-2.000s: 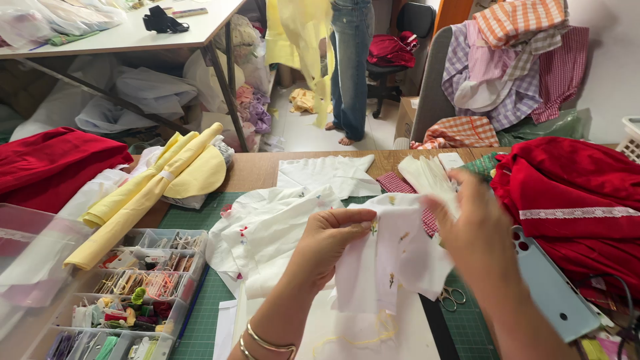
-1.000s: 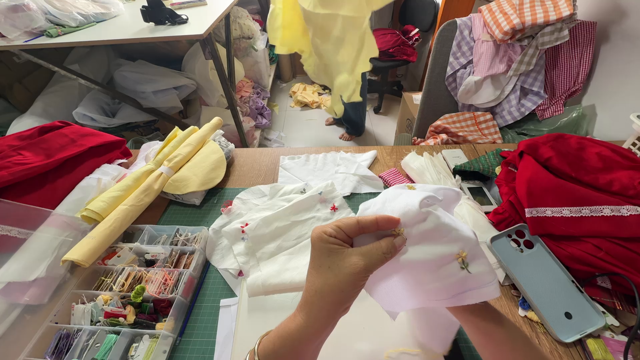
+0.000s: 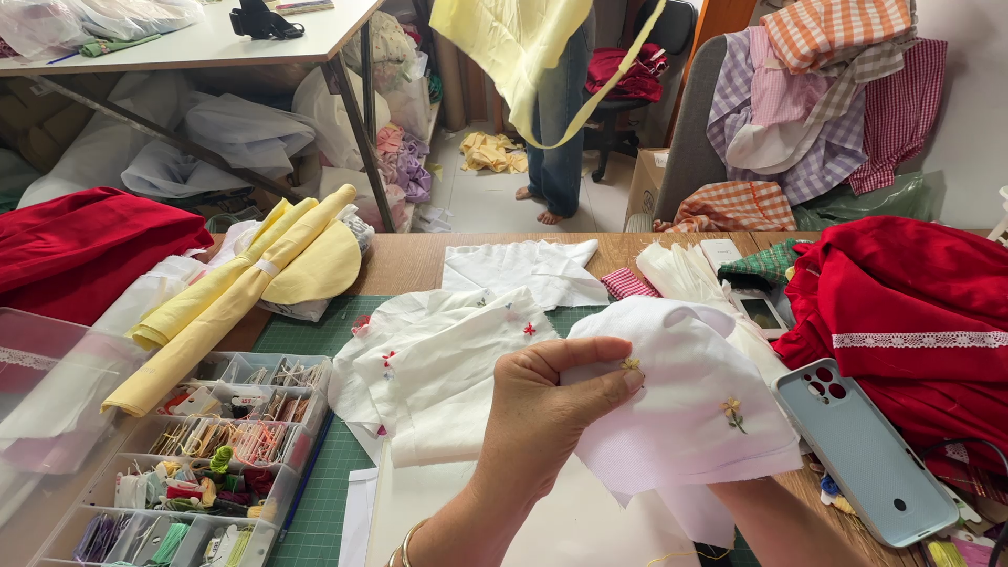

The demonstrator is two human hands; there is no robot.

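Note:
My left hand [image 3: 551,402], with bangles at the wrist, pinches a white cloth between thumb and forefinger beside a small yellow embroidered flower. A second yellow flower with a green stem shows on the right part of this white cloth [image 3: 677,425]. Behind the cloth my right hand is hidden; only its forearm [image 3: 780,512] shows at the lower right. Left of the held cloth lies another white cloth [image 3: 449,378] with small red flowers. Below my hands is a white board or sheet [image 3: 441,520] on the green cutting mat [image 3: 307,504].
A thread box [image 3: 291,472] and rolled yellow fabric [image 3: 228,307] are at left. Red fabric [image 3: 906,299] and a blue phone case or phone [image 3: 866,449] lie at right. Across the table stands a person [image 3: 557,118] behind yellow fabric [image 3: 512,55].
The white cloth is spread wider, and my right hand, earlier seen at its right side, is now behind it. The person's yellow fabric hangs differently.

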